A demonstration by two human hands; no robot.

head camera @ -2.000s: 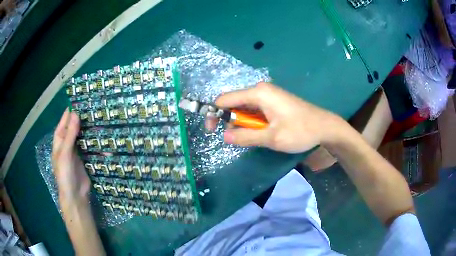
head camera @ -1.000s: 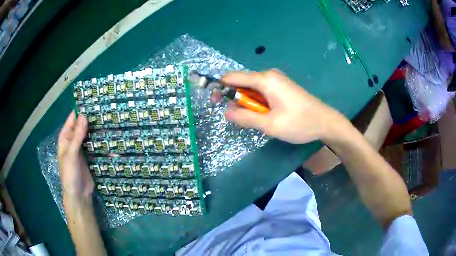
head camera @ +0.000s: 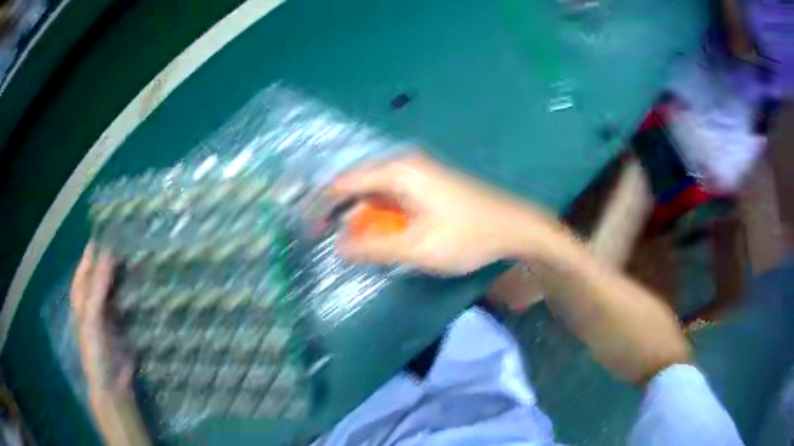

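Note:
The PCB panel (head camera: 205,300), blurred now, has rows of small boards and a green edge on its right side. It is over the bubble wrap (head camera: 300,131). My left hand (head camera: 100,322) grips the panel's left edge, its fingers partly hidden. My right hand (head camera: 435,213) is closed around the orange-handled cutters (head camera: 379,221), to the right of the panel's green edge. The cutter jaws are too blurred to tell whether they are open or touch the panel.
The green bench (head camera: 487,113) has a small black piece (head camera: 400,101) beyond the bubble wrap. A pale curved edge strip (head camera: 131,113) runs along the left. A clear plastic bag (head camera: 718,139) and brown cardboard (head camera: 649,253) are at the right.
The whole view has shifted and blurred. The panel appears lower and further left. My right hand with the cutters is lower relative to the panel's top edge.

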